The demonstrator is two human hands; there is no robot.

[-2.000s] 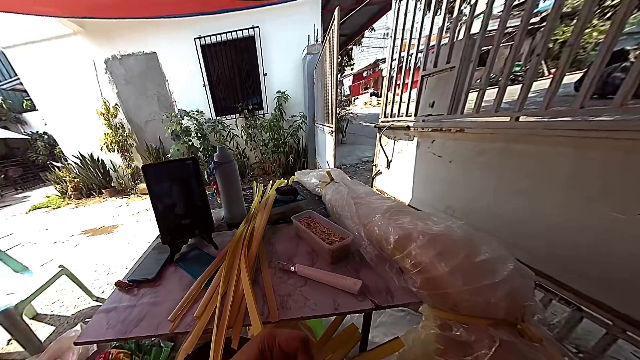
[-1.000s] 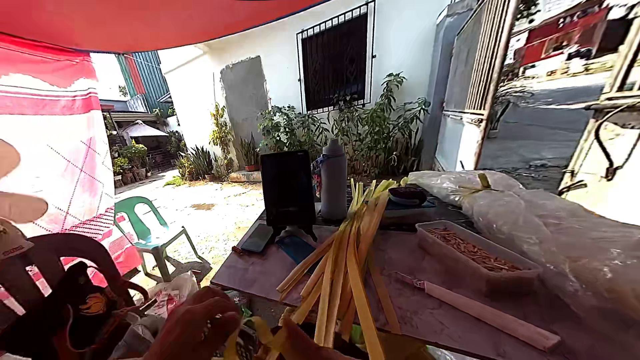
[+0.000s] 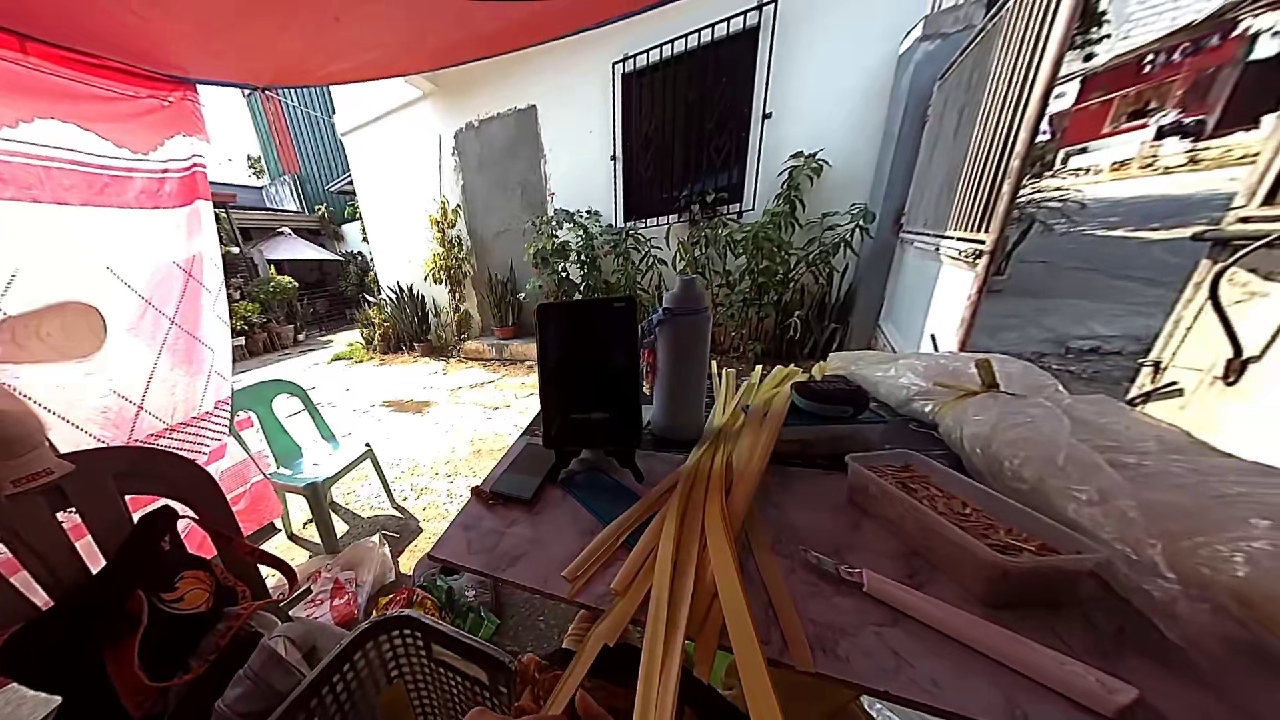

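Note:
Long flat yellow-tan strips (image 3: 720, 540), apparently dried leaf or palm, lie in a fanned bundle over the near edge of a marbled table (image 3: 800, 500). Only fingertips of what appears to be my right hand (image 3: 590, 708) show at the bottom edge, close to the strips' lower ends; its grip is hidden. My left hand is out of view. To the right of the bundle lies a knife with a long pale handle (image 3: 990, 635), its blade pointing left. Behind the knife, a plastic container (image 3: 1000, 575) holds many small brown pieces.
A tablet (image 3: 588, 375) on a stand, a grey bottle (image 3: 683, 360) and a phone (image 3: 600, 495) are on the table. A plastic-wrapped bundle (image 3: 1080, 460) lies along the right. A plastic basket (image 3: 400, 665), bags, a brown chair (image 3: 170, 480) and a green chair (image 3: 300, 450) are left.
My left hand, seen left of the strips a second ago, has left the view. The right hand has dropped to the bottom edge. The view has swung left since two seconds ago.

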